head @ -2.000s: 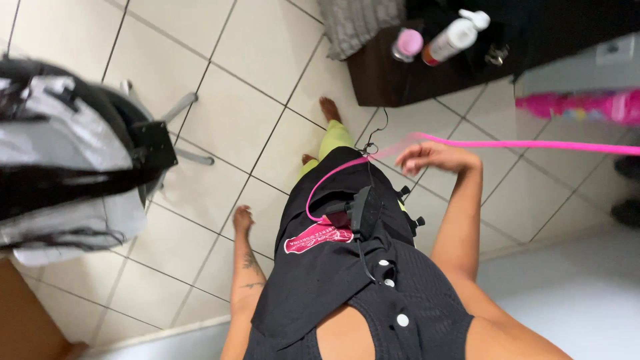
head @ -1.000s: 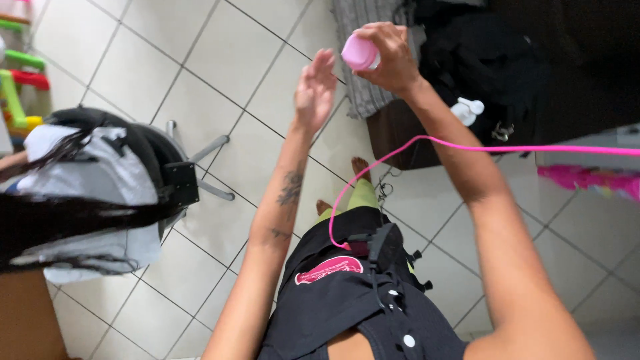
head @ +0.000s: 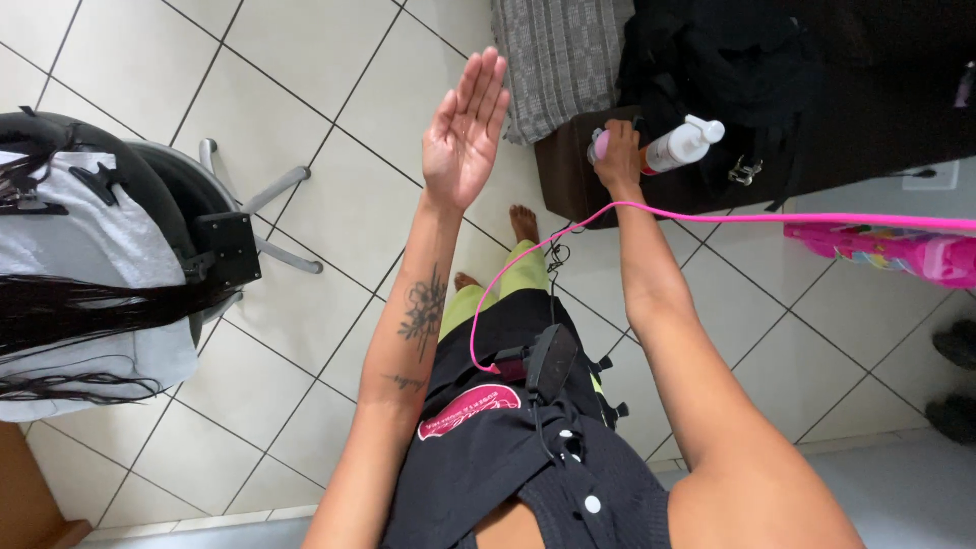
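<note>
My left hand is raised palm up over the tiled floor, fingers together and extended, with a small shiny spot on the palm. At the dark brown seat's edge, my right hand has its fingers around a small pink-topped bottle, most of which the hand hides. Just right of it lies or stands a white pump bottle with a red lower part. A metal hair clip rests farther right on the dark surface. A pink cable passes across my right forearm to a black device at my waist.
At the left a person with long dark hair and a white towel sits in a black swivel chair. A grey woven cloth and black bags lie on the seat. Pink packaging is at the right.
One second ago my right hand held the pink-topped bottle up near my left hand; it is now down at the seat beside the pump bottle. My left hand has turned palm up.
</note>
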